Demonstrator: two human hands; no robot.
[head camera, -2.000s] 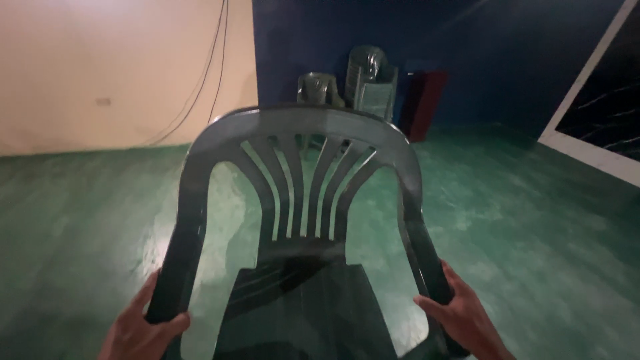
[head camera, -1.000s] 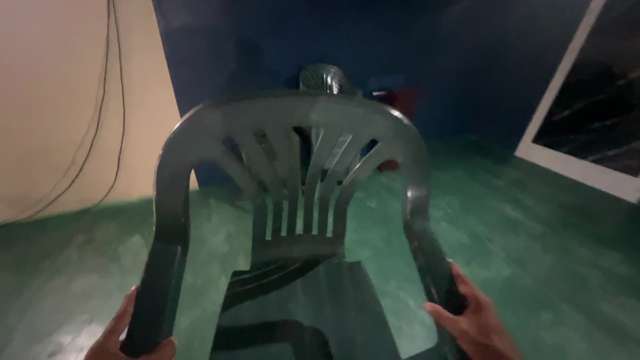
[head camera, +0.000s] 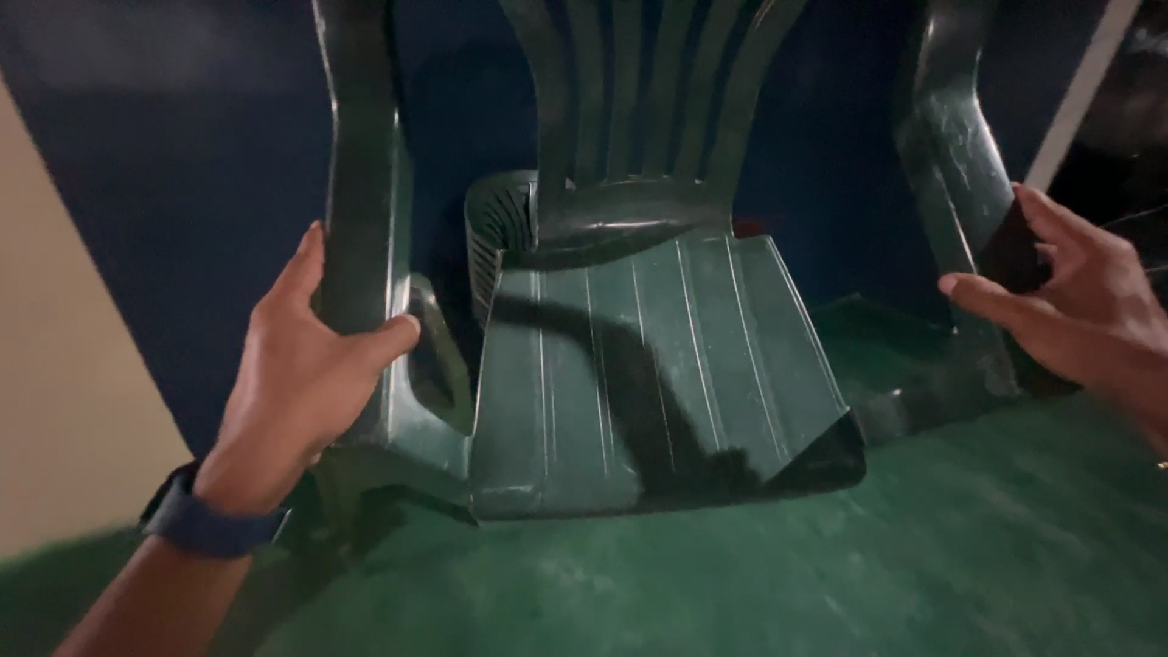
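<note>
A dark green plastic armchair (head camera: 657, 365) fills the middle of the head view, its slatted back cut off by the top edge. My left hand (head camera: 306, 365), with a dark blue band at the wrist, grips the armrest at the left, thumb on the inner side and fingers outside. My right hand (head camera: 1077, 283) holds the other armrest, its thumb across the front part. A shadow falls over the ribbed seat. The chair's feet are mostly out of sight.
Behind the chair, partly hidden by it, stands another slatted plastic chair (head camera: 500, 219) against a dark blue wall (head camera: 456, 91). A cream wall (head camera: 73, 365) is at the left, a pale frame edge (head camera: 1086, 91) at the right. The floor (head camera: 639, 584) is green.
Both hands keep hold of the armrests and have come up in the view with the chair. The blue wall and the chair behind are nearer; the view has moved forward.
</note>
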